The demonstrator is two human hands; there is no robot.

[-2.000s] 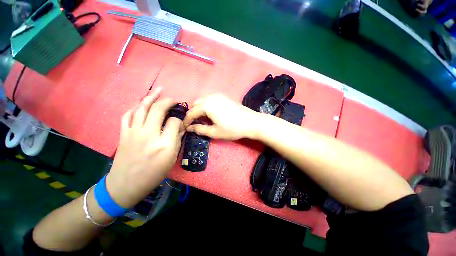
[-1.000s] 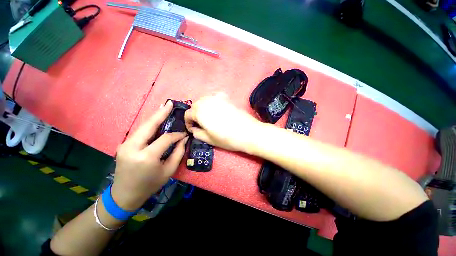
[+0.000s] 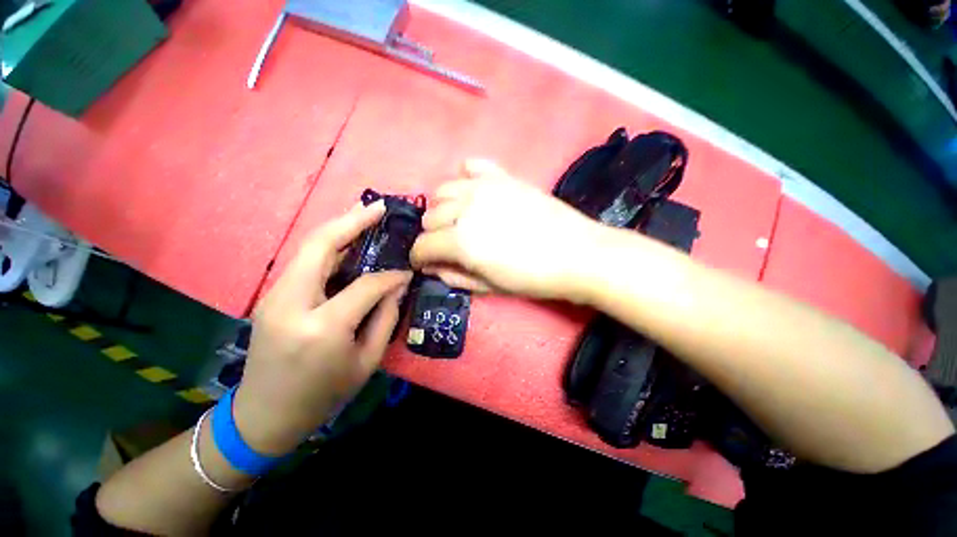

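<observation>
A black camcorder body [image 3: 395,233] lies on the pink matting, partly covered by my hands. A dark side panel [image 3: 439,318] with pale round spots and a yellowish label lies at its right. My left hand [image 3: 325,304], with a blue band at the wrist, holds the body between thumb and fingers. My right hand [image 3: 493,233] has its fingers bent over the gap between body and panel. What its fingertips touch is hidden, and I cannot tell if they hold anything.
Another opened body [image 3: 630,178] with its panel [image 3: 672,224] lies beyond my right forearm. More bodies [image 3: 617,383] lie on its near side. A silver metal fixture [image 3: 352,19] and a green box [image 3: 84,52] are at the far left. The bench's near edge curves below.
The view has shifted, so the bench things sit further right or higher. My left fingers have gone from over the body to gripping its side. My right hand stays at the gap.
</observation>
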